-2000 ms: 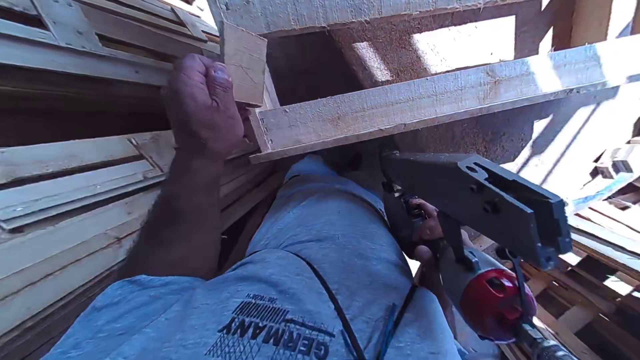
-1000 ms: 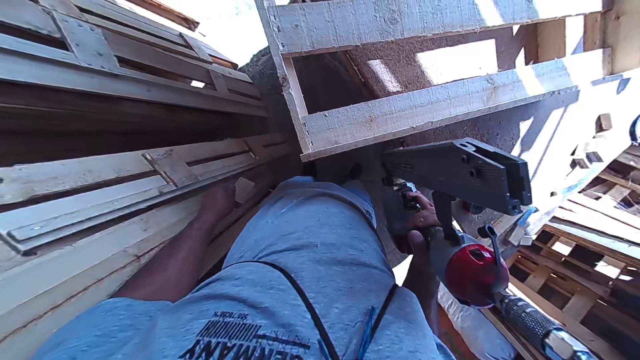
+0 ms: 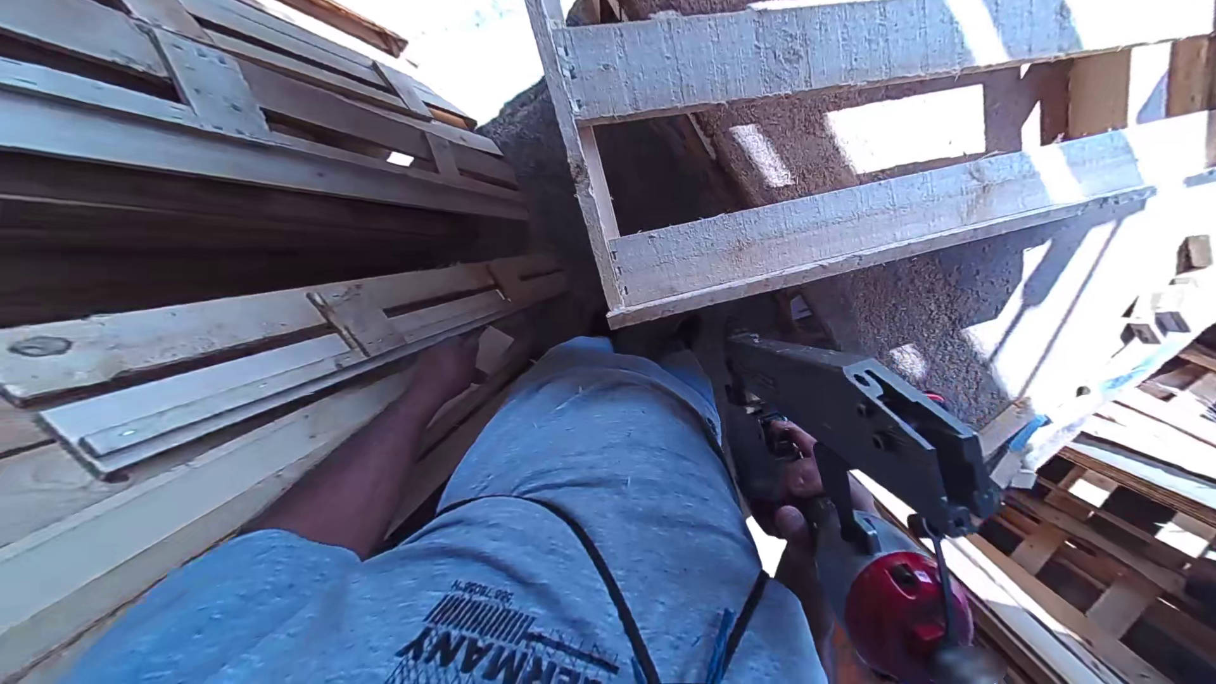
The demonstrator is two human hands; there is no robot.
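My right hand (image 3: 801, 465) is closed around the handle of a pneumatic nail gun (image 3: 860, 418), which has a long dark magazine and a red cap. The tool hangs at my right side, below a slatted wooden pallet frame (image 3: 807, 214). Low on my left, my left hand (image 3: 448, 366) has a small wooden block (image 3: 493, 350) in its fingers, beside a stack of pallet boards (image 3: 218, 380). Part of that hand is in shadow.
More wooden pallets (image 3: 342, 180) are stacked at the upper left. Others (image 3: 1121, 570) lie at the lower right. Rough ground (image 3: 912, 304) with bright sun patches shows beneath and beside the frame.
My left hand has come down from the corner of the pallet frame, the wooden block still in it. My right hand keeps the nail gun. The view has shifted to the left.
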